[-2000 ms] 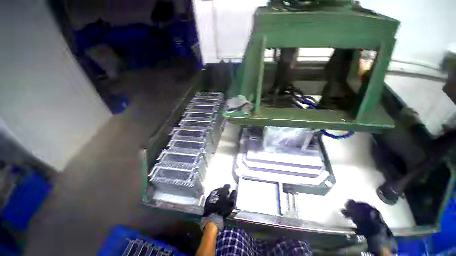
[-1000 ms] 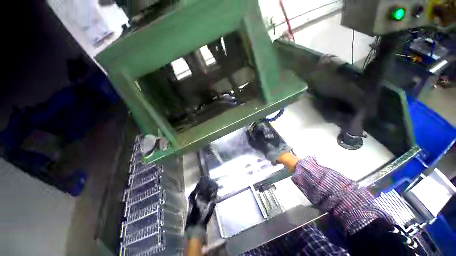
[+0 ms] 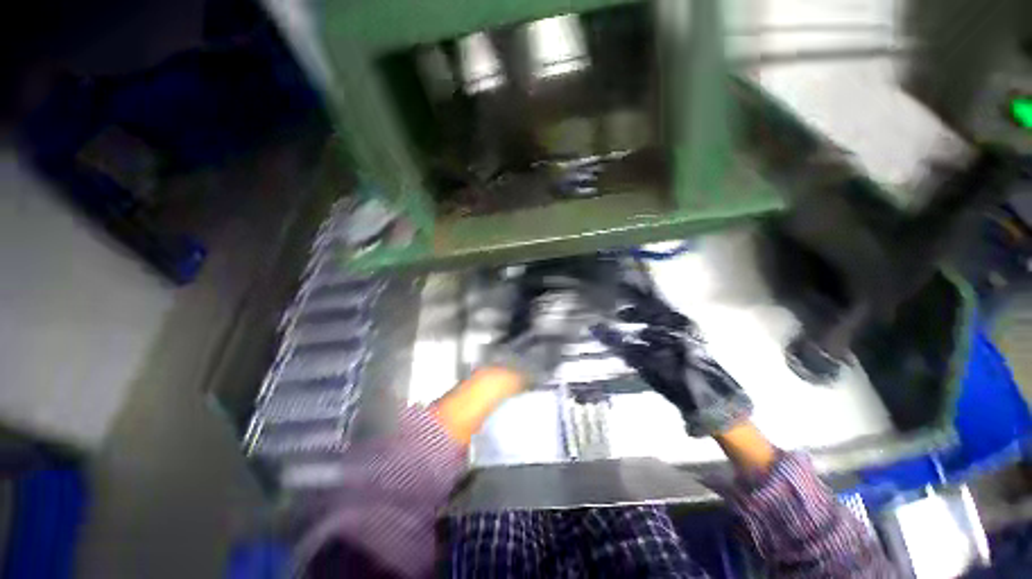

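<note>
The frame is blurred. My left hand (image 3: 541, 330), in a dark glove, reaches over the fixture (image 3: 594, 371) just below the green machine frame (image 3: 600, 234). My right hand (image 3: 679, 368), also gloved, comes in from the right with its fingers pointing at the left hand. Something silvery shows between the hands, but I cannot tell whether either hand grips it. The hands cover much of the fixture. A flat silver plate (image 3: 518, 435) lies in front of it, with narrow parallel strips (image 3: 588, 428) at its right.
An overlapping row of silver castings (image 3: 323, 353) stands left of the fixture. A pale grey lump (image 3: 371, 222) sits on the green frame's left corner. A dark post base (image 3: 817, 356) stands on the table at right. A blue crate (image 3: 990, 390) shows at far right.
My left hand has moved from the fixture's left front up over the fixture. My right hand has shifted right and slightly down in the picture. The view has turned, moving the green frame right and up.
</note>
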